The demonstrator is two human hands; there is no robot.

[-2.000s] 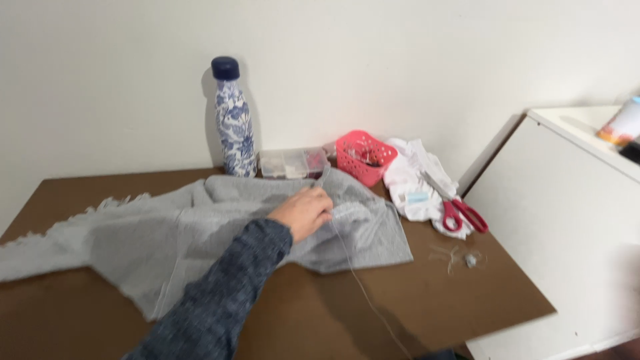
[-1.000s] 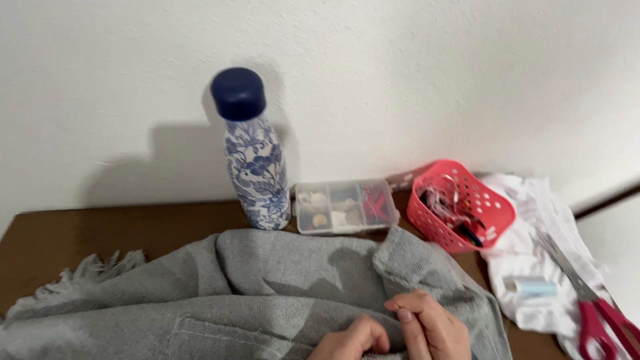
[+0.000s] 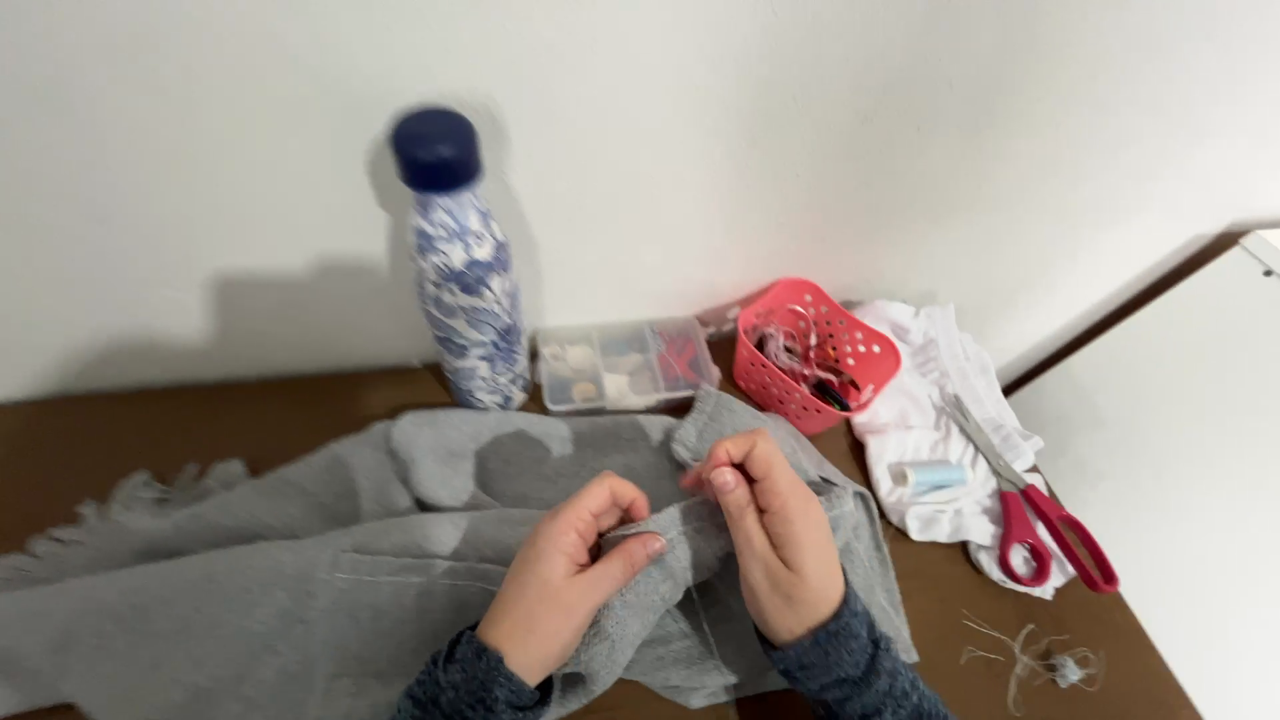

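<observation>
Grey knitted fabric with a fringed edge lies spread over the brown table, with light stitching lines on it. My left hand pinches a fold of it between thumb and fingers. Just to the right, my right hand is raised by the same fold, thumb and index fingertips pressed together; whatever they pinch is too small to make out. On a white cloth at the right rest a spool of light blue thread and scissors with red handles.
A blue and white patterned bottle stands by the wall. Beside it are a clear compartment box with small items and a pink perforated basket holding odds and ends. Loose thread scraps lie near the right edge, beside a white surface.
Two seconds ago one hand was on the fabric with a long thread trailing from it. Now both hands are at a fold, and my right hand has lifted from its place of one second ago.
</observation>
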